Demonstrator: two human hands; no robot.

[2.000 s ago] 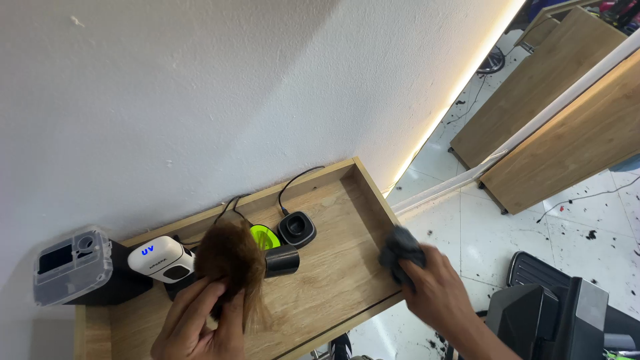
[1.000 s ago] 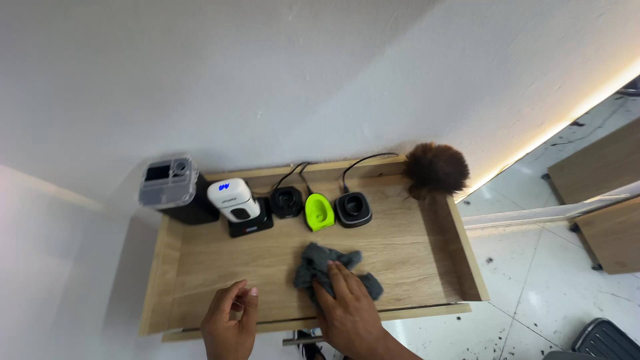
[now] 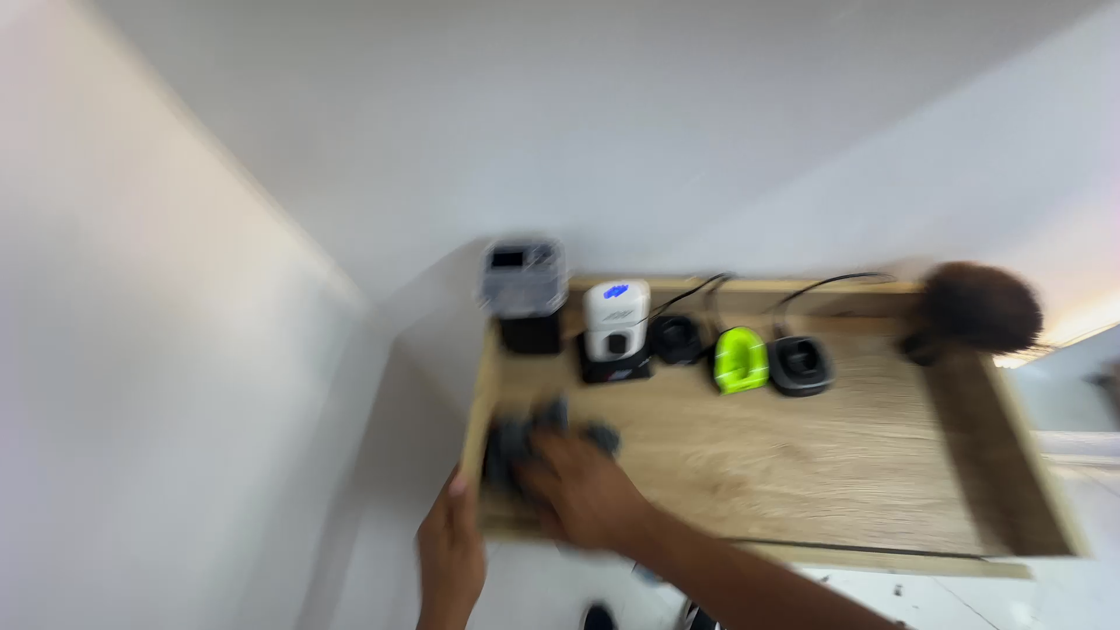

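My right hand (image 3: pixel 582 490), blurred, presses a dark grey cloth (image 3: pixel 503 451) onto the floor of a shallow wooden tray shelf (image 3: pixel 787 472), in its front left corner. Fingers spread over the cloth hold it down. My left hand (image 3: pixel 453 547) rests against the outside of the shelf's left rim, fingers close together, with nothing visible in it. Behind the cloth stands a white device with a blue light (image 3: pixel 617 319) on a black base. A brown-haired brush (image 3: pixel 980 308) lies at the back right corner.
Along the back stand a black container with a clear top (image 3: pixel 525 293), a round black charging base (image 3: pixel 675 339), a bright green holder (image 3: pixel 740 360) and a dark grey charging dock (image 3: pixel 800 365) with a cable. Walls adjoin the back and left. Hair clippings lie on the white floor.
My right hand has moved the cloth left along the shelf into the front left corner. My left hand, which held the brush two seconds ago, is now at the left rim. The view has shifted left.
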